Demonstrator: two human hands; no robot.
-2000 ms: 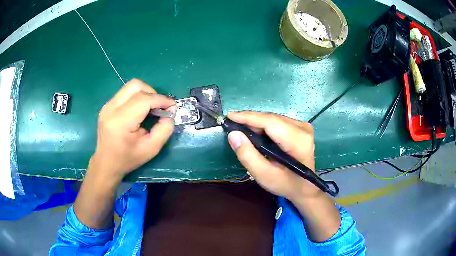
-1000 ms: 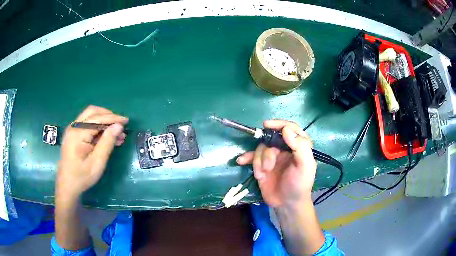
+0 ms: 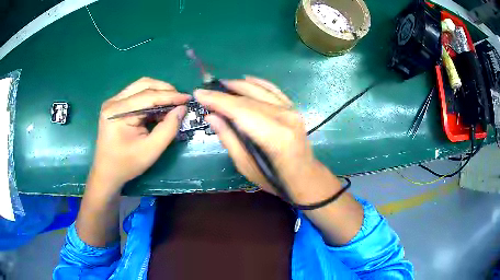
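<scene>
A small device housing point(image 3: 192, 120) with silver-white parts sits on the black jig, both partly hidden by my hands. My left hand point(image 3: 140, 128) holds thin tweezers point(image 3: 131, 113) between thumb and fingers at the housing's left side. My right hand point(image 3: 263, 128) holds the black-handled soldering iron point(image 3: 246, 143). Its shaft, blurred, points up and away, beyond the housing. My right fingertips are at the housing's upper right edge; whether they touch it I cannot tell.
A spare housing point(image 3: 60, 112) lies at left, near a clear plastic sleeve point(image 3: 8, 147). A pale wire point(image 3: 115, 46) lies beyond my left hand. A tan pot point(image 3: 304, 34), a black fan point(image 3: 408, 41), dark tweezers point(image 3: 421, 114) and a red tool tray point(image 3: 450, 131) are at right.
My hands were apart, with the jig in full view; both are now together over the housing. The iron moved left and its shaft turned further away from me. The view has shifted.
</scene>
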